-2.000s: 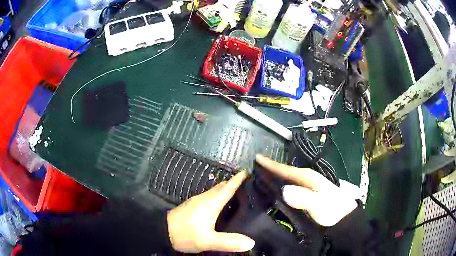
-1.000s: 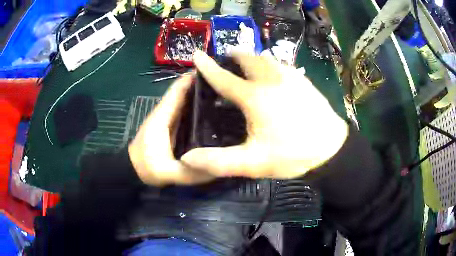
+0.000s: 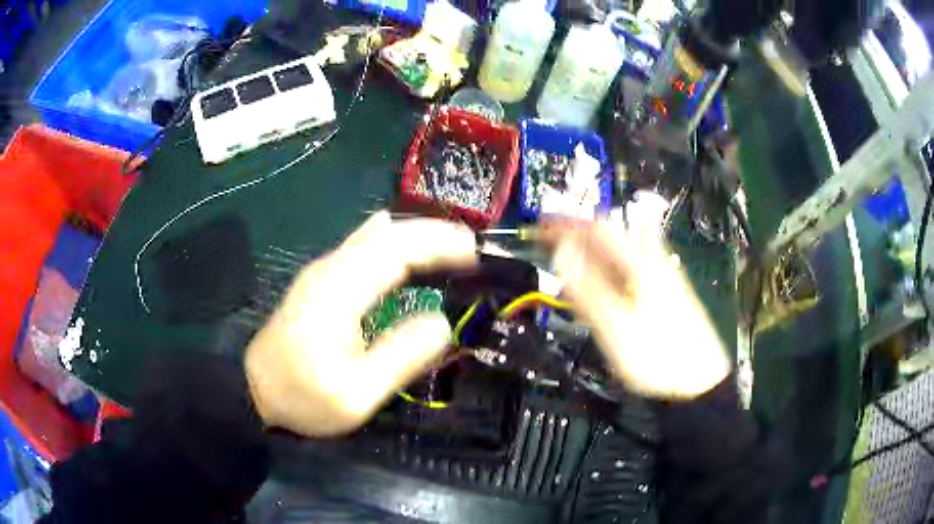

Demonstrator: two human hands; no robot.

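Note:
An open black power strip housing (image 3: 466, 409) lies on the mat in front of me, with yellow wires (image 3: 538, 300) and metal contacts inside. A green circuit board (image 3: 407, 307) shows at its left, beside my left hand. My left hand (image 3: 348, 328) curves around the board and the housing's left side, thumb and fingers apart; its grip is partly hidden. My right hand (image 3: 640, 307) is blurred at the housing's upper right, by the wires. I cannot tell whether its fingers hold anything.
A red screw tray (image 3: 459, 169) and a blue parts tray (image 3: 563, 169) stand behind the housing, with plastic bottles (image 3: 517, 51) beyond. A white socket housing (image 3: 264, 108) lies at back left. A red-orange tote (image 3: 41, 184) and blue tote (image 3: 77, 77) stand left. Ribbed black parts lie in front.
The closed-looking black unit, raised between both hands a second ago, is now low on the mat and open, showing board and wires. My hands have moved apart.

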